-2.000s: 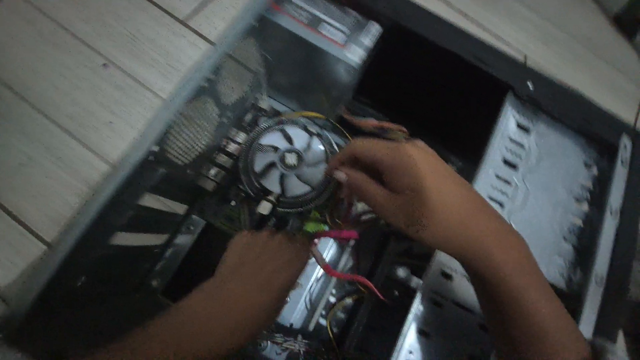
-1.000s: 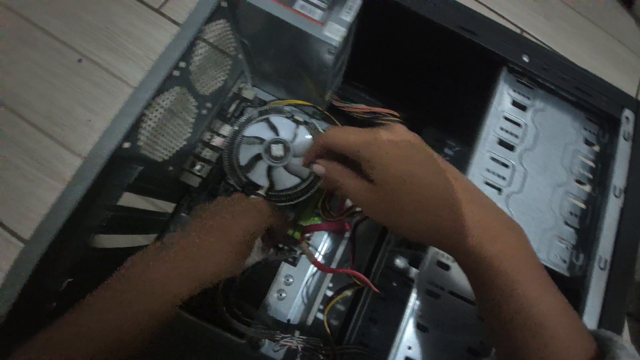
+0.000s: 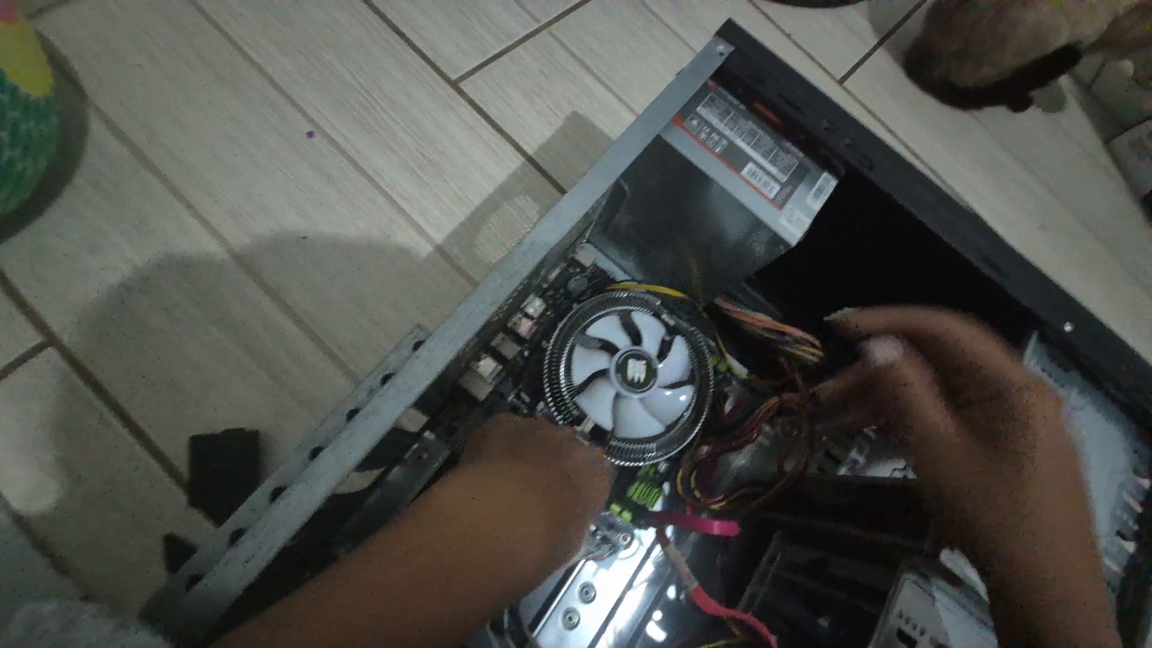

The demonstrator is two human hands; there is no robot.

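An open desktop computer case lies on the floor. Inside it, a round CPU cooler with white fan blades sits on the motherboard. My left hand is at the cooler's lower edge, its fingertips hidden, so its grip cannot be told. Blurred, my right hand is to the right of the cooler, over a bundle of coloured power cables; whether it holds a cable is unclear. Below the cooler are a pink connector and a red cable.
The power supply fills the case's upper corner. Metal drive bays stand at the right. A dark object lies on the tiled floor beside the case. A furry animal is at the upper right, and a green and yellow object at the left.
My right hand has moved right, away from the fan's edge. My left hand remains by the cooler's lower side. The view has shifted, showing more floor.
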